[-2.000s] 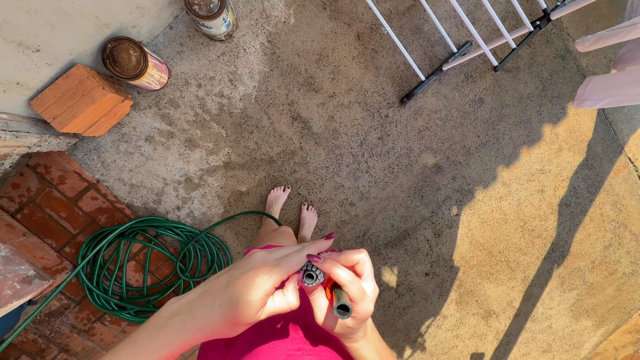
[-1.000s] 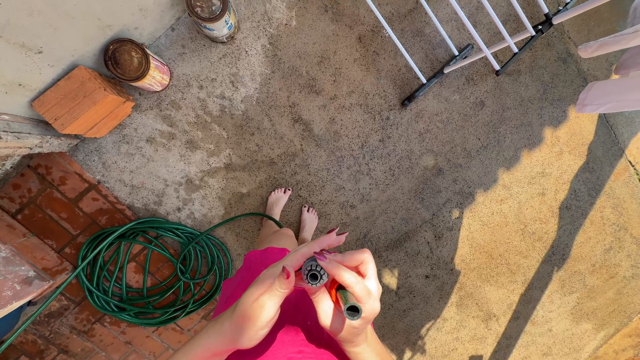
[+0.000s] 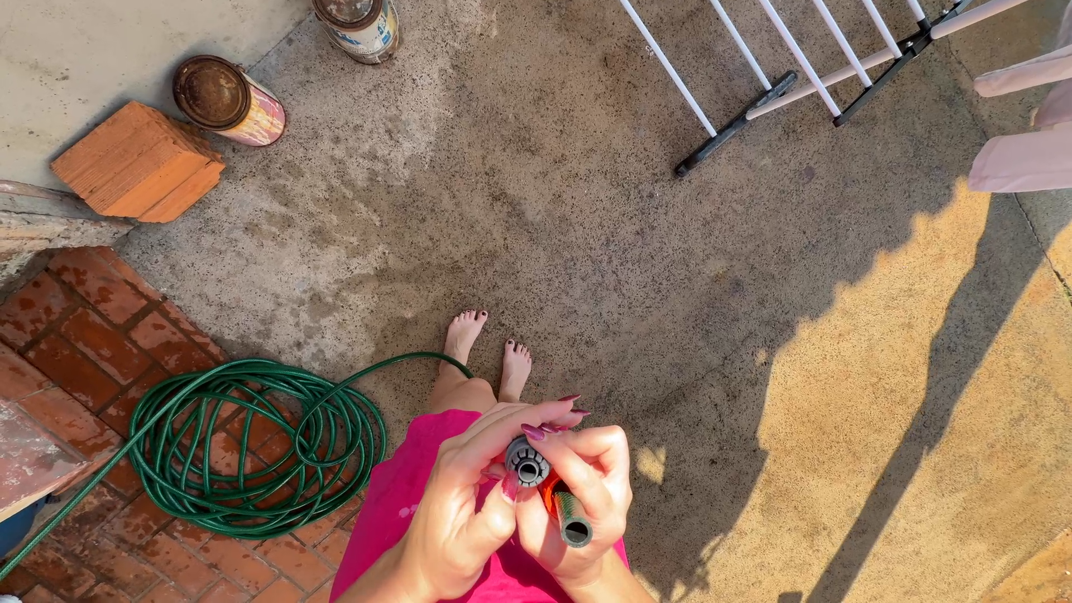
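Observation:
Both hands meet in front of the pink garment at the bottom centre. My left hand (image 3: 471, 486) has its thumb and fingers around a grey plastic hose connector (image 3: 528, 463), whose round, slotted end faces up. My right hand (image 3: 590, 494) touches the connector's side with thumb and forefinger, and holds the open cut end of a green hose (image 3: 574, 523) in its palm. An orange plastic part (image 3: 551, 494) shows between the connector and the hose end, mostly hidden by the fingers. Whether it is joined to either cannot be told.
A coiled green garden hose (image 3: 251, 448) lies on brick paving (image 3: 109, 335) at left, one strand running to my legs. Paint cans (image 3: 264, 120) and an orange hollow brick (image 3: 138, 163) stand by the wall. A white drying rack (image 3: 804, 59) is at upper right, with pale cloth (image 3: 1026, 159) beside it.
My left hand's fingers have shifted around the grey connector, and its slotted end shows more openly than two seconds ago. The right hand keeps its hold on the hose end.

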